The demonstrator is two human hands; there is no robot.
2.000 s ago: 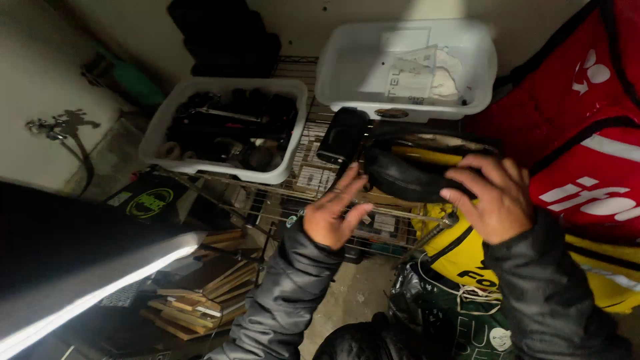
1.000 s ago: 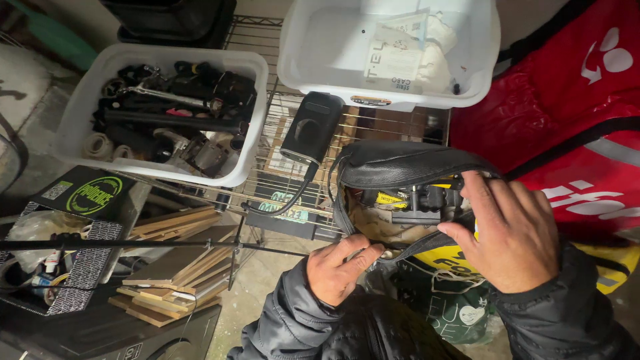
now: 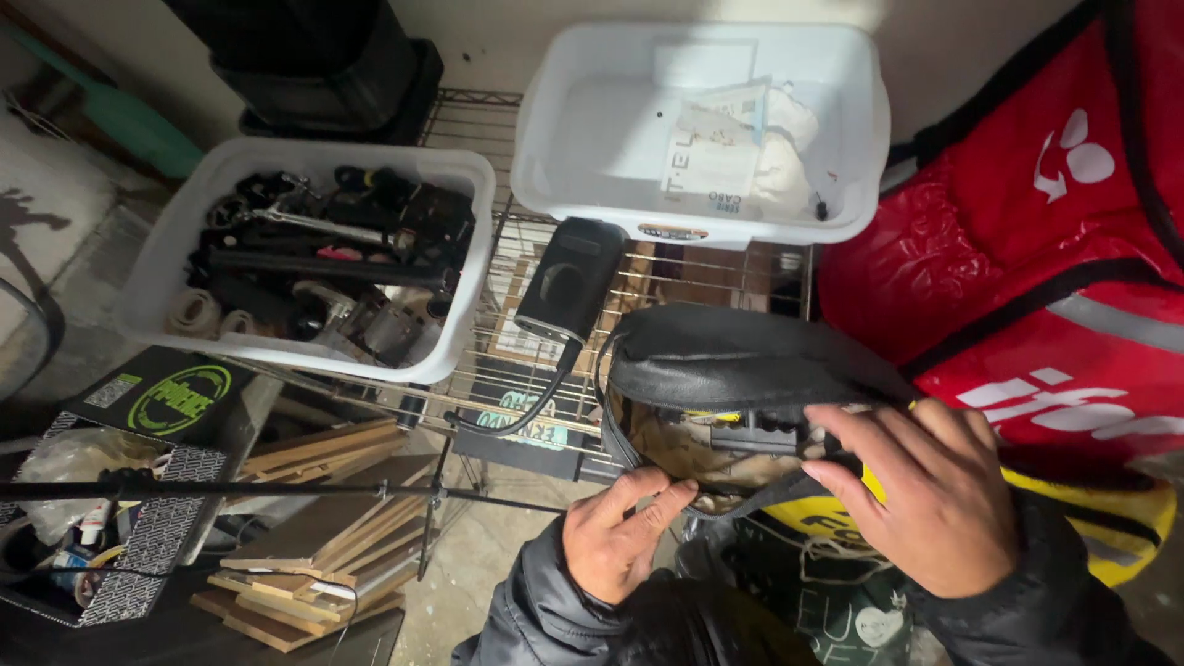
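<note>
A black zippered pouch lies unzipped at the front edge of the wire shelf, its beige lining showing. Inside are a dark grey ridged plastic piece and a small yellow item. My left hand pinches the pouch's near rim between thumb and forefinger. At the pouch's right end, my right hand has thumb and fingers apart at the opening; whether it grips the edge is hidden. A black power bank-like device with a black cable rests on the shelf behind the pouch.
A white bin of metal parts and tools stands at left. Behind the pouch is a white bin holding plastic packaging. A red delivery bag is at right. Wooden slats and an open box lie lower left.
The pouch looked closed or barely open two seconds ago; it gapes with its contents visible in the later views. My right hand's fingers have shifted along its right end. The view has moved closer.
</note>
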